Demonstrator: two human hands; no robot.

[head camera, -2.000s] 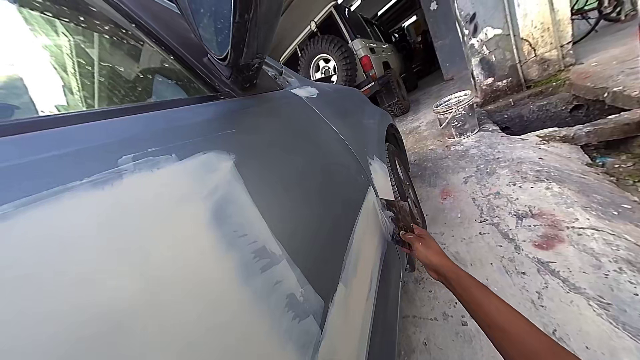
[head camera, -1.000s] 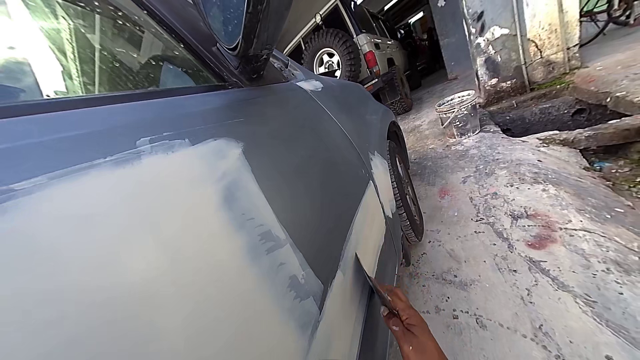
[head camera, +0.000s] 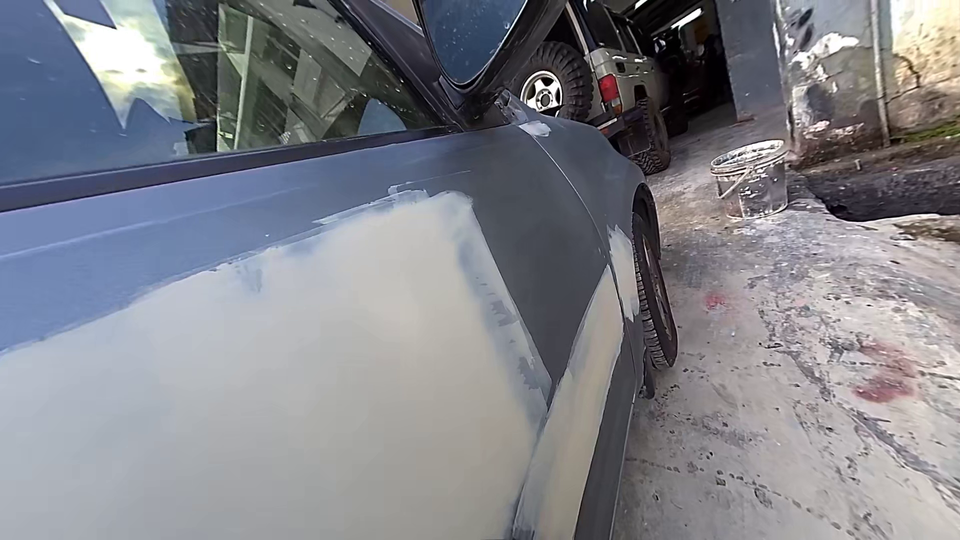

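Note:
Neither my left hand nor my right hand shows in the head view now. A dark grey car door (head camera: 540, 262) fills the left and middle. Across it spreads a broad patch of pale body filler (head camera: 337, 360) with a streaked, thinner edge. A narrower strip of cream filler (head camera: 574, 420) runs along the lower door toward the front wheel (head camera: 655, 292). Smaller pale patches lie on the front fender (head camera: 622, 270) behind the wheel and near its top. The putty spreader seen earlier is out of view.
The side mirror (head camera: 472, 37) juts out above the door. A paint-spattered bucket (head camera: 750, 180) stands on the stained concrete floor (head camera: 765, 420). Beyond are an off-road vehicle (head camera: 630, 67) with a spare wheel, a worn wall (head camera: 832, 75) and an open drainage channel (head camera: 885, 191) at the right.
My right hand, holding a flat spreader at the lower filler strip, moved down along it between the earlier frames and is now out of view.

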